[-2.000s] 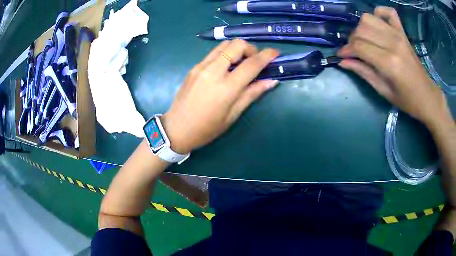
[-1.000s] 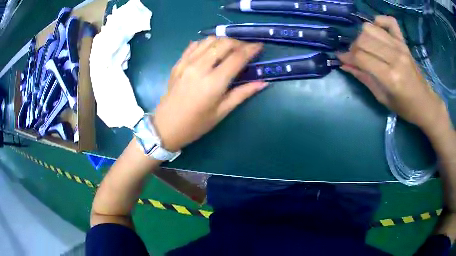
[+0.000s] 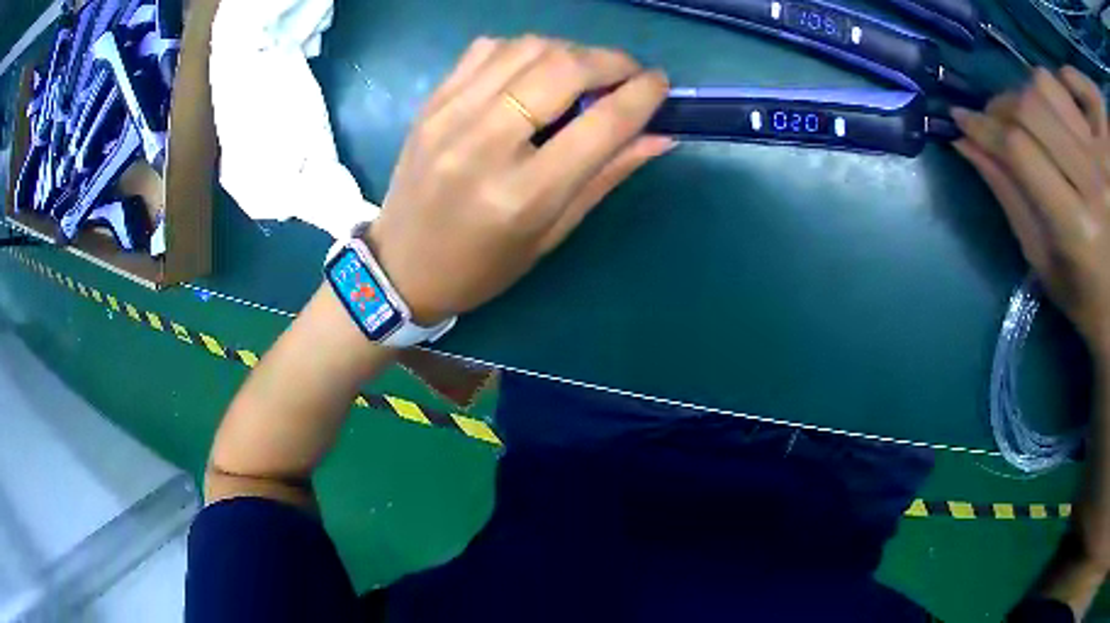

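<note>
A dark navy and lilac 3D pen (image 3: 797, 122) lies sideways near the front of the row, its display lit with blue digits. My left hand (image 3: 517, 164) grips its cone end between thumb and fingers, hiding the tip. My right hand (image 3: 1047, 170) is at its tail, fingertips closed on the black power cable plug (image 3: 940, 127) there. A second pen (image 3: 840, 34) with lit digits lies behind it, and part of a third pen (image 3: 949, 15) shows at the top edge.
A crumpled white cloth (image 3: 270, 122) lies left of my left hand. Further left is an open carton (image 3: 189, 158) heaped with pens (image 3: 110, 110). A clear filament coil (image 3: 1016, 389) lies at the right, below my right hand. The green mat's near edge runs in front of me.
The view has shifted, so the pens sit further right in the picture. The held pen's display is now fully visible and reads differently. Both hands remain at the same pen.
</note>
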